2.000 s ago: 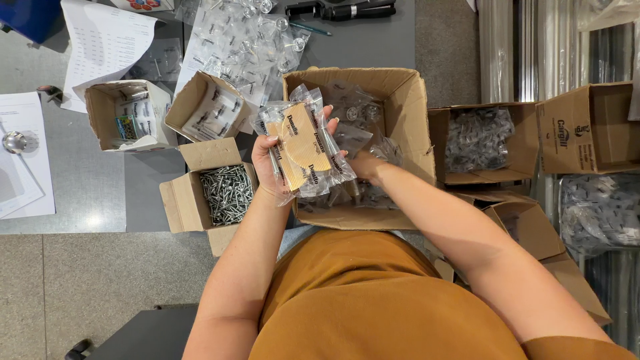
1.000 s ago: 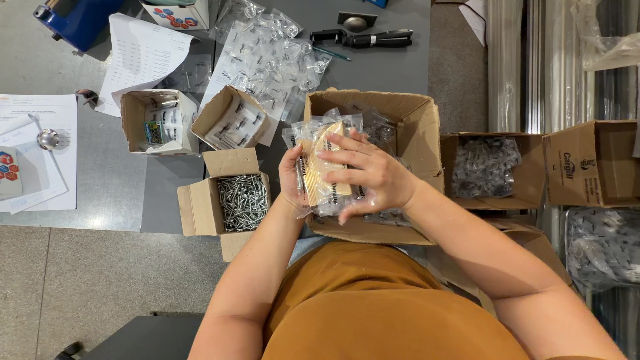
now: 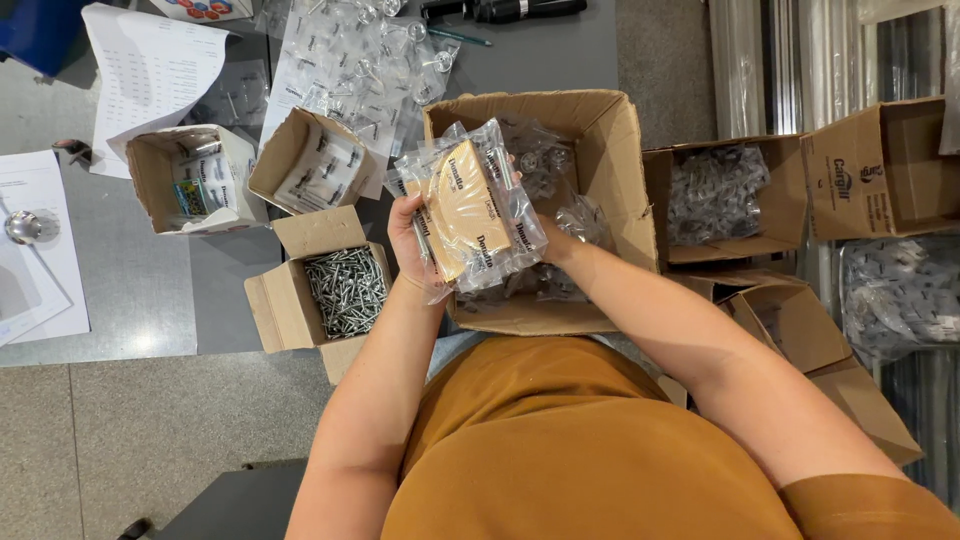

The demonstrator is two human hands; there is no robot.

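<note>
My left hand (image 3: 411, 247) grips a stack of clear plastic packets (image 3: 472, 214) with flat gold-coloured ribbed pieces inside. The stack lies over the left part of a large open cardboard box (image 3: 611, 157). Inside that box are clear bags with small metal and clear parts (image 3: 581, 221). My right hand (image 3: 553, 240) reaches into the box beside the stack; its fingers are mostly hidden behind the packets, so what they touch does not show. Just left of my left hand, a small cardboard box (image 3: 345, 292) full of metal screws stands with its flaps spread.
Two small boxes (image 3: 139, 176) (image 3: 277, 169) with printed bags stand at the upper left. Bagged round knobs (image 3: 367, 67) lie behind them, near a black tool (image 3: 525, 9). Papers (image 3: 154, 71) are on the left. More cardboard boxes (image 3: 844, 180) stand at the right.
A second ago my right hand lay on top of the packets; now it is down in the large box. My left hand has kept hold of the stack.
</note>
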